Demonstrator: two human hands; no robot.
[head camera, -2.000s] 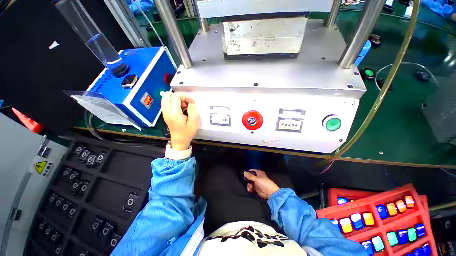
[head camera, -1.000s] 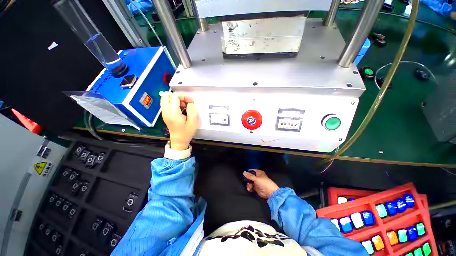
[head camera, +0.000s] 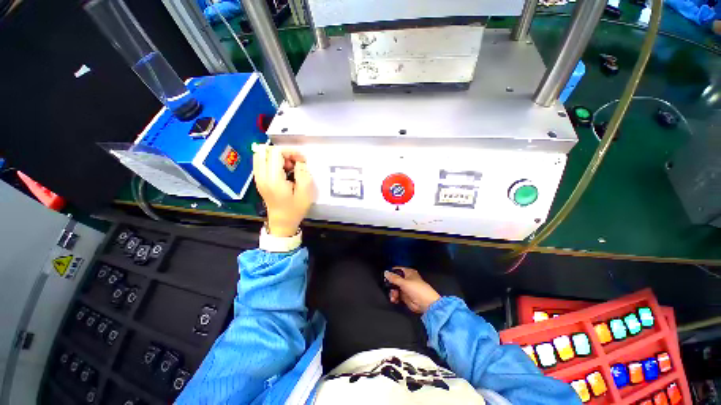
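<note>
The silver press stands in front of me, its pale front panel (head camera: 490, 217) facing me. Its scuffed metal head block (head camera: 417, 57) sits down between the columns. My left hand (head camera: 283, 188) rests at the panel's left end, fingers bent; what lies under the fingers is hidden. My right hand (head camera: 413, 290) is low over my lap, closed on a small dark unit (head camera: 393, 277) that shows only in part. The green button (head camera: 523, 193) at the panel's right end is untouched. The red round button (head camera: 398, 189) is at the panel's centre.
A blue box (head camera: 201, 134) with a clear cylinder (head camera: 154, 75) stands left of the press. A black tray (head camera: 186, 273) with dark units is at lower left. Red trays (head camera: 589, 320) with coloured lit units are at lower right. A yellowish hose (head camera: 624, 103) hangs by the right column.
Both hands have stayed in place. The lit units in the red tray show different colours. The press has not visibly moved.
</note>
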